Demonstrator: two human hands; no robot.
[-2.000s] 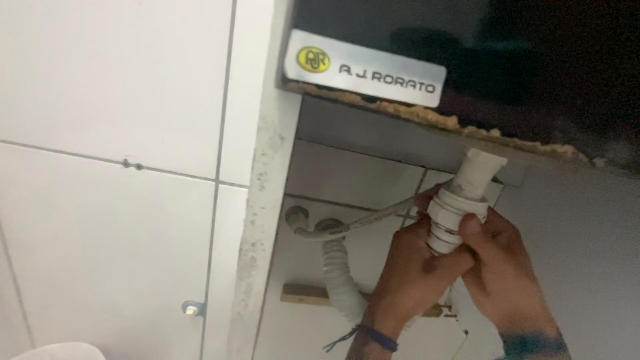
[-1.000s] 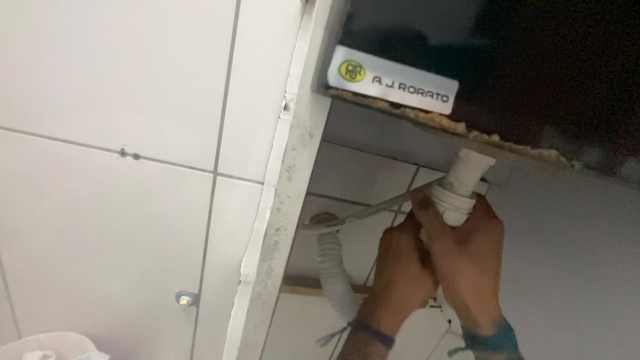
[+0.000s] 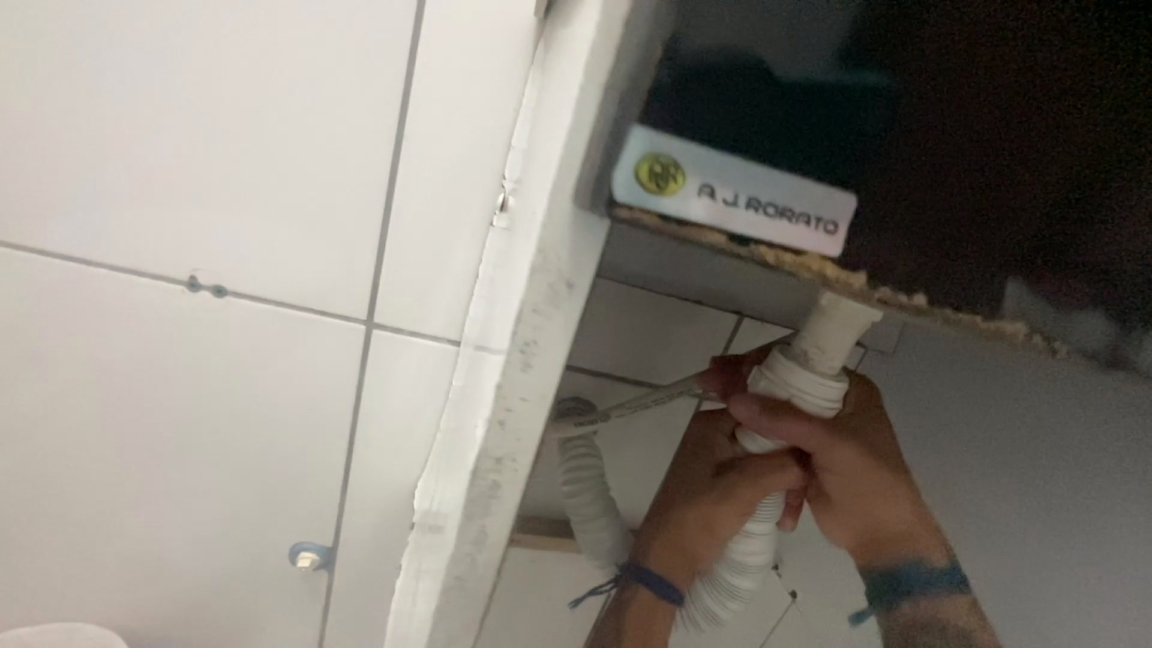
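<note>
Under the cabinet or counter underside, a white plastic drain stub [image 3: 832,331] points down into a white threaded coupling nut [image 3: 799,382]. My right hand [image 3: 850,459] is closed around the coupling from the right, its thumb across the front. Just below, my left hand [image 3: 733,490] grips the upper end of a white corrugated drain hose [image 3: 751,562], which curves down behind the wrist. Fingertips also show behind the nut, near a thin pale flexible tube [image 3: 639,405] that runs left. Both hands touch each other.
A pale vertical panel edge [image 3: 522,378] stands left of my hands. The dark surface above has a rough lower edge [image 3: 810,265] and a maker's plate [image 3: 733,191]. A blue-ringed wall fitting [image 3: 309,557] sits in the tiled wall [image 3: 180,405]; a white rounded object [image 3: 63,635] is lower left.
The hands have shifted from around the coupling so that the left one is now lower, on the corrugated hose. More of the hose below the coupling shows now.
</note>
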